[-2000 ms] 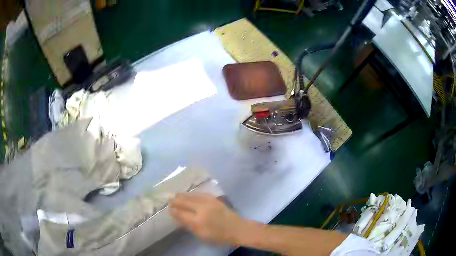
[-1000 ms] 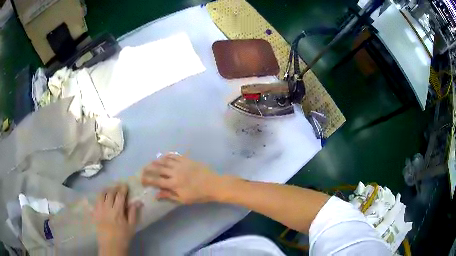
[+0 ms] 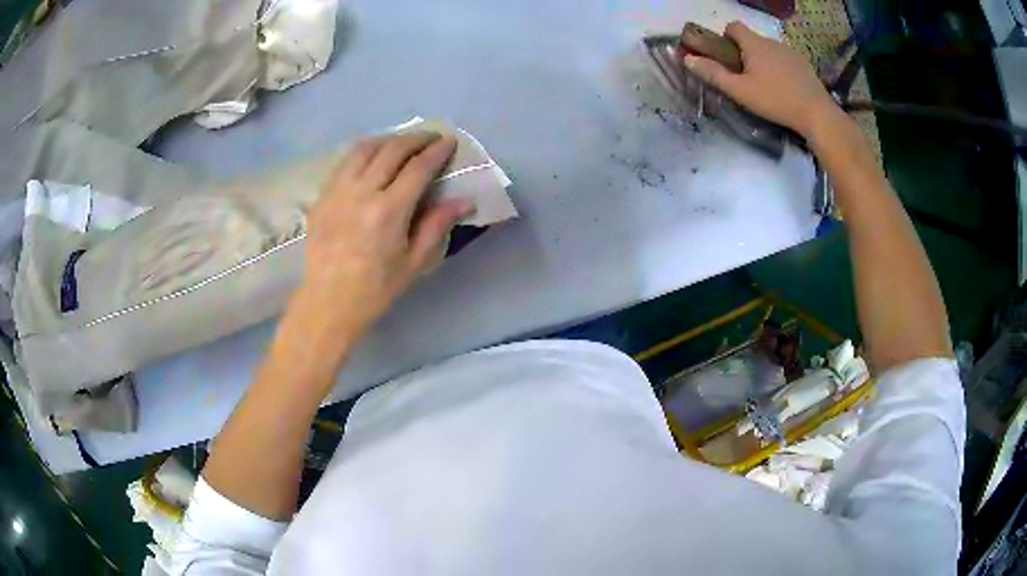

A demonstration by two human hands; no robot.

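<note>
A beige-grey garment piece [image 3: 169, 259] lies lengthwise over the dark pressing roll [image 3: 464, 239], of which only a dark bit shows under the piece's right end. A thin white line runs along the cloth. A small navy label [image 3: 71, 280] is near its left end. My left hand [image 3: 366, 214] lies on the cloth near its right end, fingers bent; whether it pinches the cloth is hidden. My right hand [image 3: 769, 77] is closed around the brown handle of the steam iron [image 3: 704, 96] at the table's right, its tip pointing up-left.
More beige-grey cloth [image 3: 124, 68] and crumpled cream cloth [image 3: 295, 45] lie at the upper left of the pale table [image 3: 563, 225]. The perforated board [image 3: 828, 34] is at the upper right. A yellow-framed trolley [image 3: 732, 450] with white cloth stands below the front edge.
My right hand has left the garment piece and taken hold of the iron. My left hand has moved towards the piece's right end. The view has shifted down towards the front edge.
</note>
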